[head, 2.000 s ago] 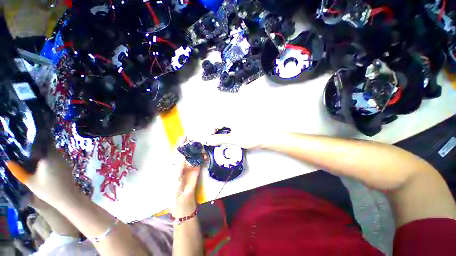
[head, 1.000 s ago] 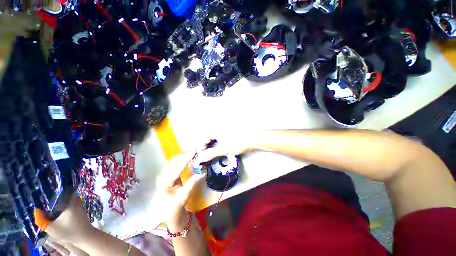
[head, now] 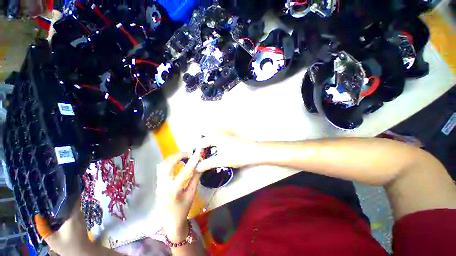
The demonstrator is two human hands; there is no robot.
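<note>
My left hand [head: 176, 187], with a beaded bracelet at its wrist, has its fingertips around a small dark part, likely the camera module [head: 205, 151]. My right hand [head: 227, 151] reaches in from the right. Its fingertips meet the left ones and pinch at the same part. The fingers hide most of it. A round black camera housing [head: 216, 179] sits below my right hand near the bench's front edge. That hand covers its top, and a thin lead wire hangs from it.
Black housings with red leads [head: 107, 75] are heaped at left, lens boards [head: 212, 75] at back centre, and part-built units [head: 350, 90] at right. Loose red leads [head: 118, 185] lie left of my left hand. Another person's hand [head: 67, 235] holds a black tray [head: 40, 150] at far left.
My right hand has closed over more of the housing and meets the left fingertips. The module, plain to see two seconds ago, is now mostly hidden. The neighbour's black tray has swung into view.
</note>
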